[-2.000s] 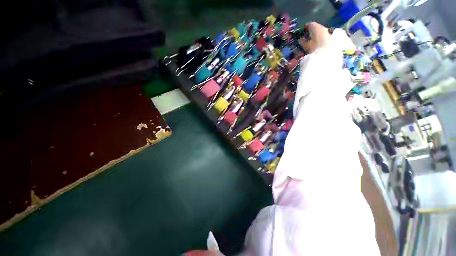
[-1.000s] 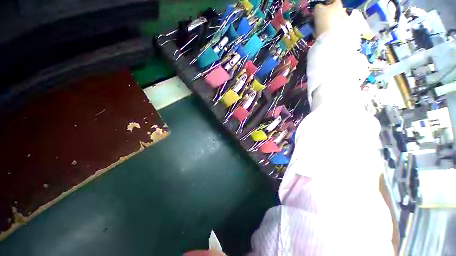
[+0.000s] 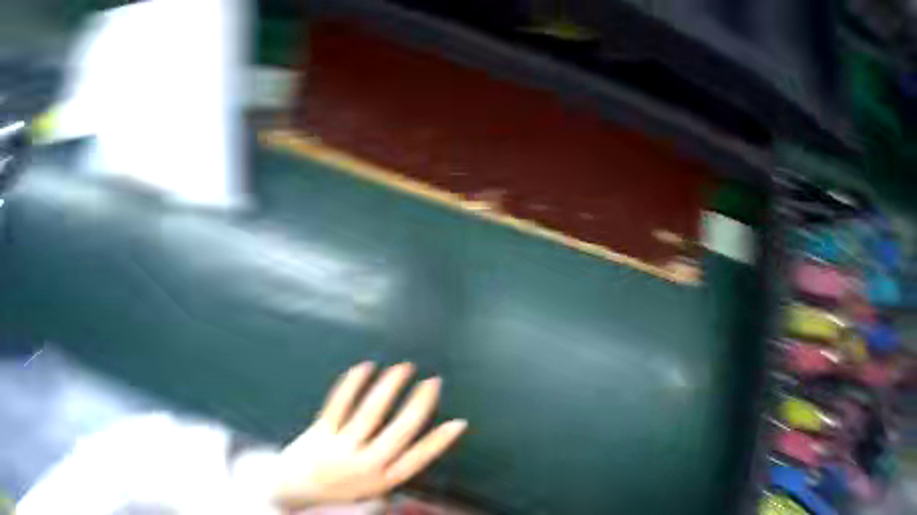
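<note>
My left hand (image 3: 372, 443) reaches in from the lower left over the dark green bench (image 3: 563, 352). Its fingers are apart and I see nothing in it. Its white sleeve is blurred at the lower left. My right hand is not in view. At the right edge stands the clip tray, its dark wall (image 3: 759, 402) partly cut off. It is heaped with binder clips in pink (image 3: 819, 282), yellow, blue and teal, all blurred.
A red-brown wooden board (image 3: 503, 141) with a pale worn edge lies across the far side, with dark trays (image 3: 694, 111) behind it. White sheets (image 3: 171, 91) stand out at the upper left, with a yellow thing (image 3: 45, 125) beside them.
The view has swung left, so the clip tray now sits at the right edge. My right arm has left the picture. My left hand has come into view with spread fingers.
</note>
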